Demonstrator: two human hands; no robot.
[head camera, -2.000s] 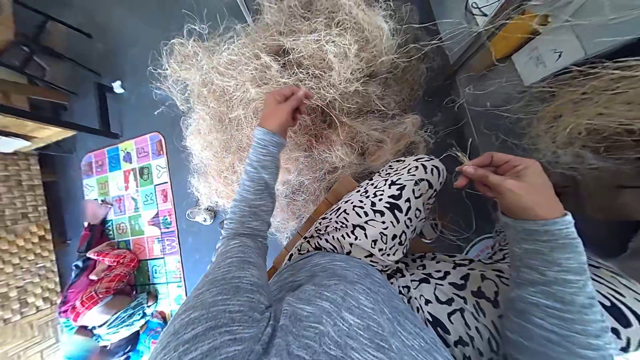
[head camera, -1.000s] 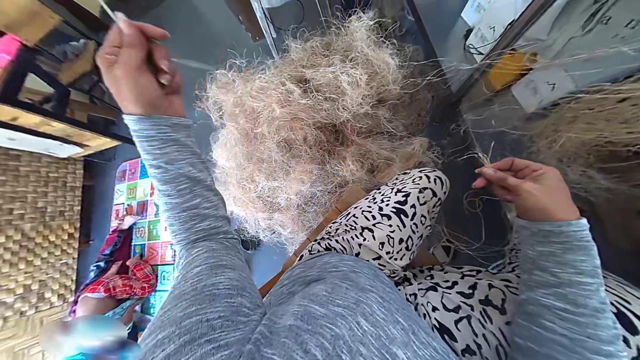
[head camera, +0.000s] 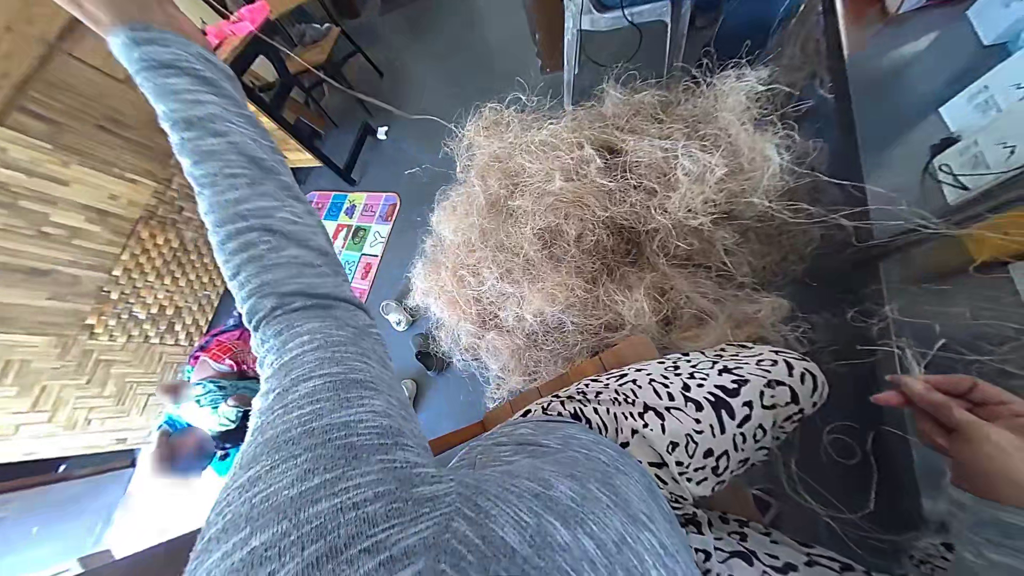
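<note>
A big tangled heap of pale plant fibre (head camera: 616, 216) lies in front of my knees. My left hand (head camera: 136, 10) is stretched to the top left corner, its fingers cut off by the frame edge. A long thin fibre strand (head camera: 344, 86) runs from near that hand down to the heap; its far end is out of view. At the right edge, my right hand (head camera: 952, 420) pinches a small bunch of fibre ends (head camera: 912, 360) between thumb and fingers. Loose curled strands (head camera: 840, 472) hang below and left of it.
A plastic chair (head camera: 628, 14) stands beyond the heap. A wooden slatted edge (head camera: 552, 388) runs beside my leg. Shoes (head camera: 396, 314) and a colourful mat (head camera: 364, 232) are on the floor at left, with people (head camera: 220, 384) nearby. Papers (head camera: 988, 144) and a yellow object (head camera: 996, 238) are at right.
My left hand has moved from over the heap up and left to the frame's corner. My right hand still pinches the fibre ends. The view has shifted noticeably.
</note>
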